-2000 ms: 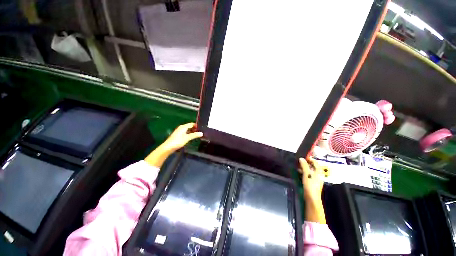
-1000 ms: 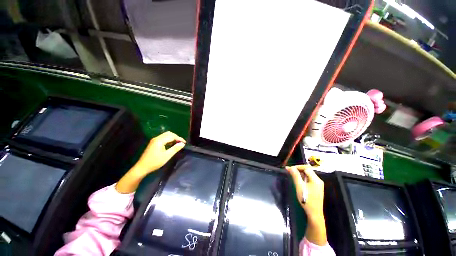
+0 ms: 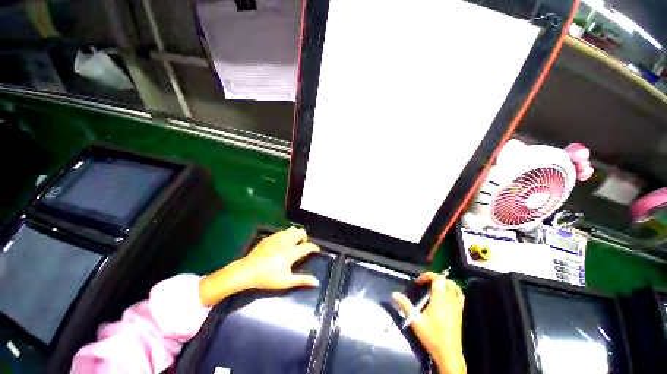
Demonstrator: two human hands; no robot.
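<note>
Two glossy black screens lie side by side in a black tray in front of me, the left screen [image 3: 267, 329] and the right screen [image 3: 373, 321]. White light reflects across both. My left hand [image 3: 274, 261] is over the upper part of the left screen, fingers apart, with nothing in it. My right hand [image 3: 436, 321] is at the right screen's upper right side and holds a thin pale pen [image 3: 417, 308] slanted over the glass. A big bright white panel [image 3: 409, 109] with a black frame and orange-red edge stands behind the tray.
Black trays with screens lie at the left [image 3: 51, 274] and at the right [image 3: 570, 329]. A white fan with a pink-red grille [image 3: 532, 196], a calculator [image 3: 567, 241] and a small yellow item [image 3: 479, 252] are behind right. Clipped papers [image 3: 252, 55] hang behind.
Both hands were on the panel's lower edges, then let go. My left hand has moved right over the left screen. My right hand has come down with the pen over the right screen.
</note>
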